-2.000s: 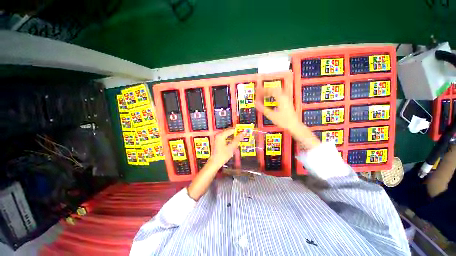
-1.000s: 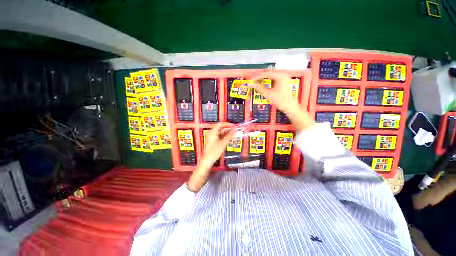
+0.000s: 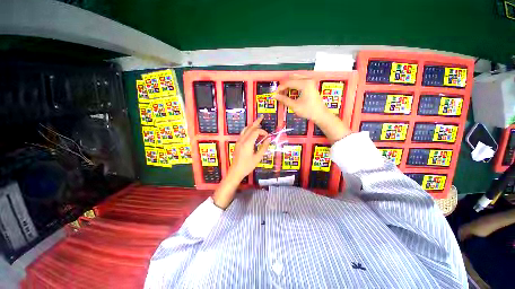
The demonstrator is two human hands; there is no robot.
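Note:
A red phone tray [image 3: 189, 130] lies in front of me with keypad phones in two rows. In its far row, the two left phones show bare dark screens. My right hand [image 3: 299, 100] pinches the upper right edge of a yellow screen label [image 3: 266, 104] lying over the third phone's screen. My left hand [image 3: 250, 148] is just below and to the left, holding a thin, shiny clear piece [image 3: 278, 135] between its fingers; I cannot tell whether it is film or backing. Near-row phones carry yellow labels, some partly hidden by my left hand.
A second red tray [image 3: 417, 117] of labelled phones stands at the right. Yellow label sheets [image 3: 164, 117] lie at the left. Stacked red trays [image 3: 121, 240] are at the lower left. A white box [image 3: 492, 99], a smartphone-like device [image 3: 480, 135] and another person's arm [image 3: 488, 223] are at the right.
The third phone's screen was bare two seconds ago; a yellow label now lies over it. My right hand moved left from the far right slots, and my left hand rose slightly toward that phone.

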